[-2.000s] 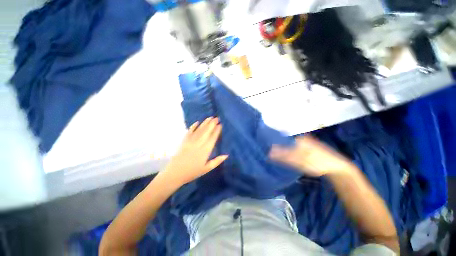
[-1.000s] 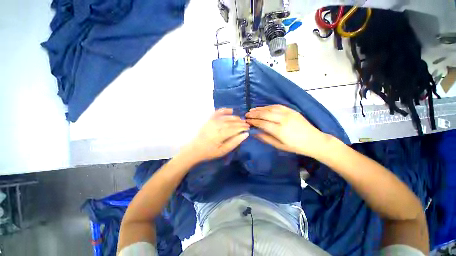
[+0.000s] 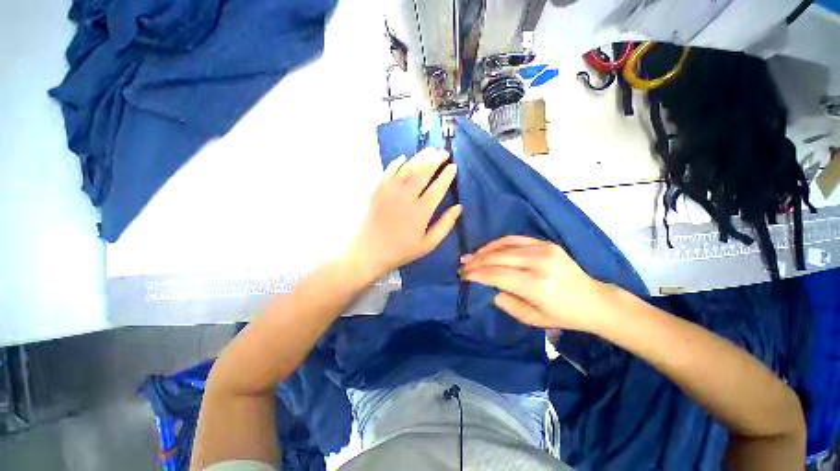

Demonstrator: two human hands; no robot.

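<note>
A blue garment piece lies under the sewing machine head and hangs over the table's front edge onto the lap. A thin black elastic strip runs down it from the presser foot; its loose end shows below my right hand. My left hand lies on the cloth just below the foot, left of and partly over the strip, fingers a little apart. My right hand pinches the strip between thumb and fingertips lower down.
A large blue cloth heap lies at the table's left. Right of the needle are a ribbed metal knob, a tan block and a blue clip. Scissors lie by a black strip bundle. A blue crate stands low left.
Since a second ago my left hand has moved up the cloth toward the foot. My right hand has moved down along the strip, and the two hands are now apart.
</note>
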